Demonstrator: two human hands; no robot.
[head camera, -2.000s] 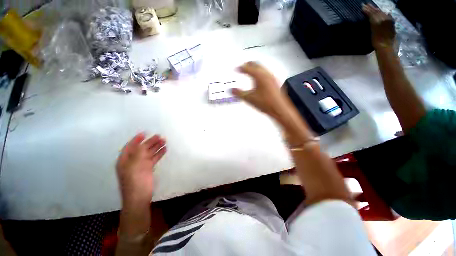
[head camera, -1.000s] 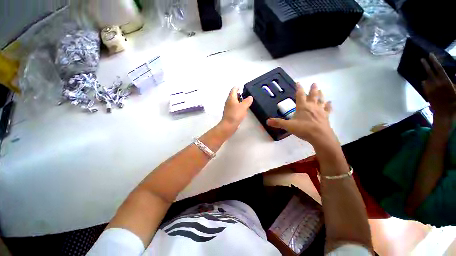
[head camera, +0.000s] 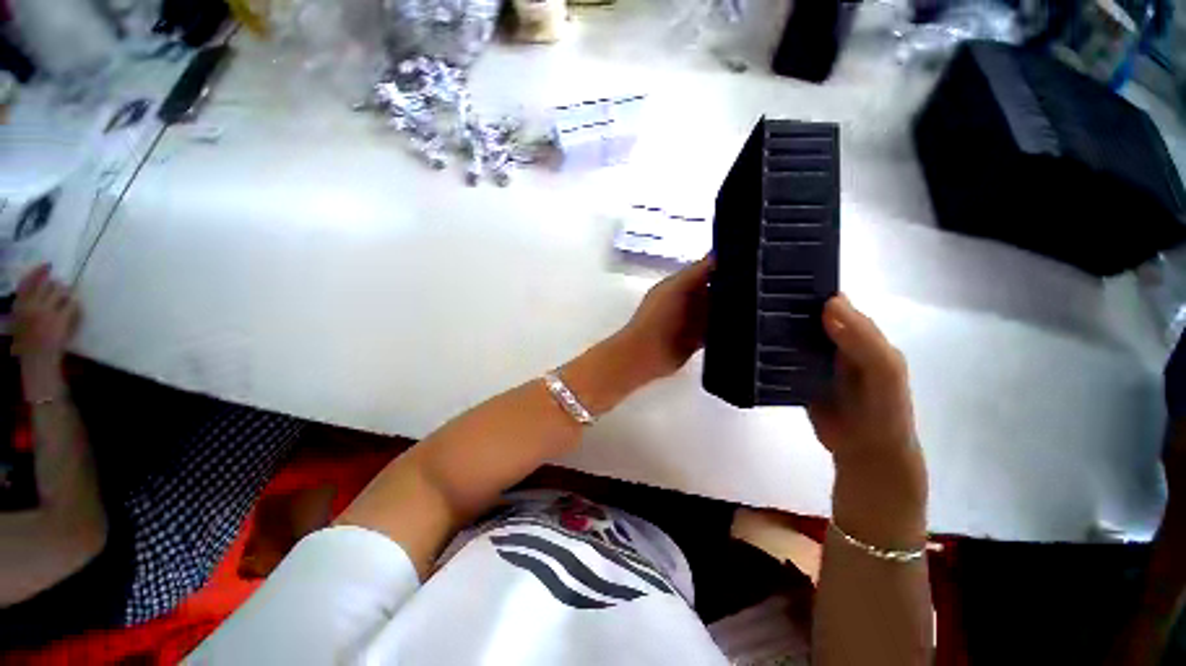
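Note:
A black insert tray (head camera: 796, 260) is held upright on edge above the table, its ridged side towards me. My left hand (head camera: 672, 316) grips its left face, with the fingers partly hidden behind it. My right hand (head camera: 868, 377) grips its lower right edge, thumb on the side. The recessed face with the white pieces does not show. A low leaflet stack (head camera: 661, 238) lies just left of the tray, partly hidden by it. A taller leaflet stack (head camera: 596, 132) stands behind it.
A cable pile (head camera: 442, 124) lies at the far side. A large black stack of trays (head camera: 1041, 156) stands at the right, a small black box (head camera: 809, 39) at the far edge. A black slab (head camera: 197, 83) lies far left. Another person's hand (head camera: 46, 312) is at the left table edge.
Both hands have closed on the black tray, lifted it and turned it on edge. The view has swung, so table things appear further right and the left neighbour's hand shows.

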